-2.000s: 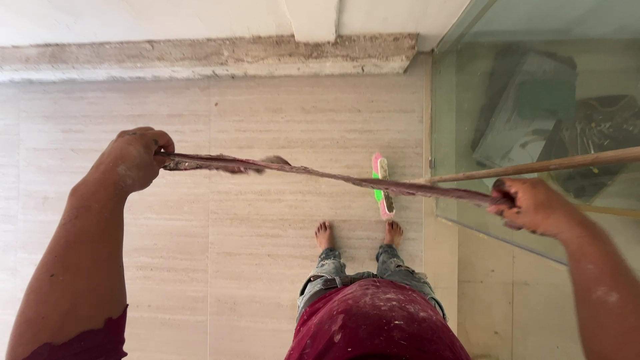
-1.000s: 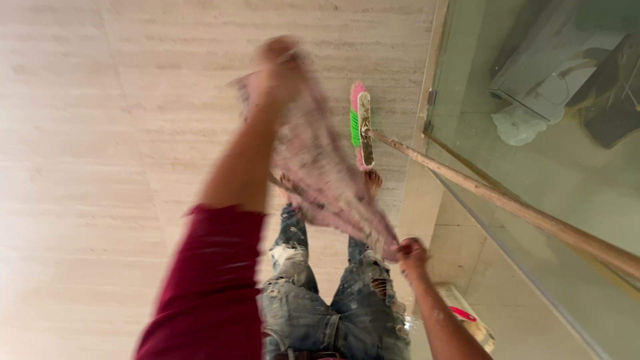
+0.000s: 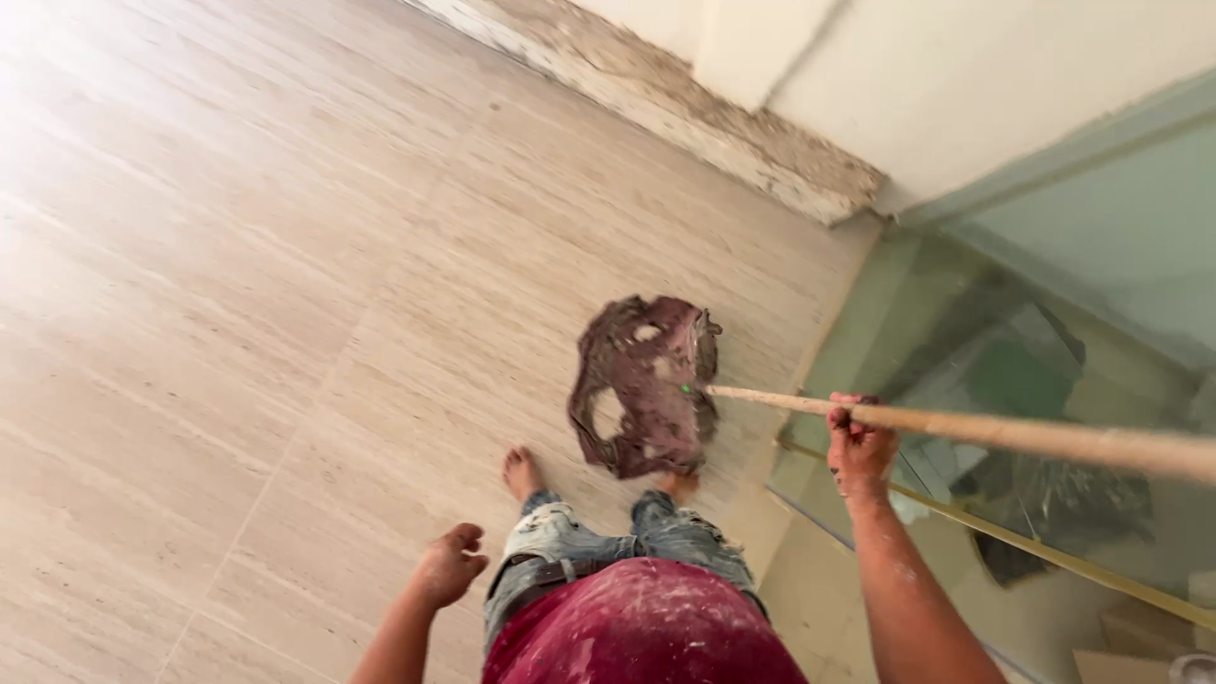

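Note:
My right hand is closed around a long wooden broom handle, which slants from the right edge down to the floor. At its far end a wet, dirty maroon cloth with several holes lies spread over the broom head, which it hides apart from a small green spot. One side of the cloth is bunched near the handle. My left hand hangs at the lower left with nothing in it, its fingers partly curled and apart, away from the cloth.
My bare feet stand on the pale tiled floor just below the cloth. A rough, unfinished ledge runs along the wall. To the right rises a glass panel, with bags or containers visible through it.
The cloth, earlier stretched between both hands, now lies over the broom head. My left hand has let go of it, and my right hand now grips the broom handle.

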